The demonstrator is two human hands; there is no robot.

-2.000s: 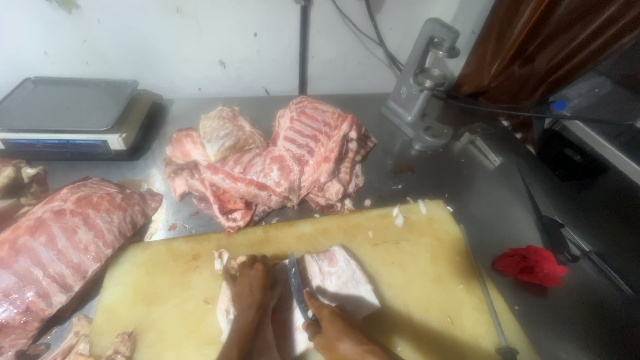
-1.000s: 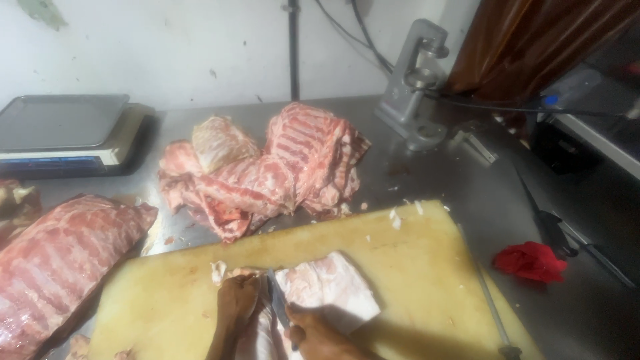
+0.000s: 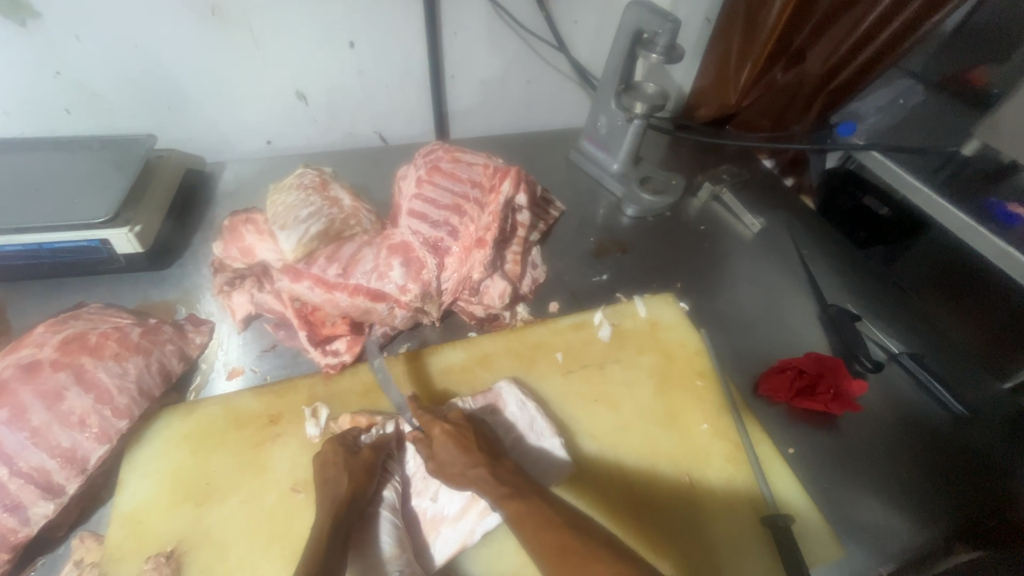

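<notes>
A pale piece of meat with white fat or skin [image 3: 448,512] lies on the yellow cutting board [image 3: 624,392], near its front edge. My left hand [image 3: 348,472] grips the upper left edge of this piece. My right hand [image 3: 452,444], just beside it, holds a knife [image 3: 388,384] whose blade points up and away to the left, above the piece and the board's back edge. The knife's handle is hidden in my fingers. A small white scrap [image 3: 317,420] sits by my left hand.
Rib sections [image 3: 448,232] lie behind the board, and a large rib slab [image 3: 80,400] is at left. Around them are a scale [image 3: 72,184], a grey metal press-like device [image 3: 628,120], a sharpening steel [image 3: 748,440], a red crumpled cloth or bag [image 3: 812,384] and a black-handled knife [image 3: 852,340].
The knife blade, close against the meat beside my left hand before, now points away over the board's back edge. My right hand has moved up toward the piece's upper edge.
</notes>
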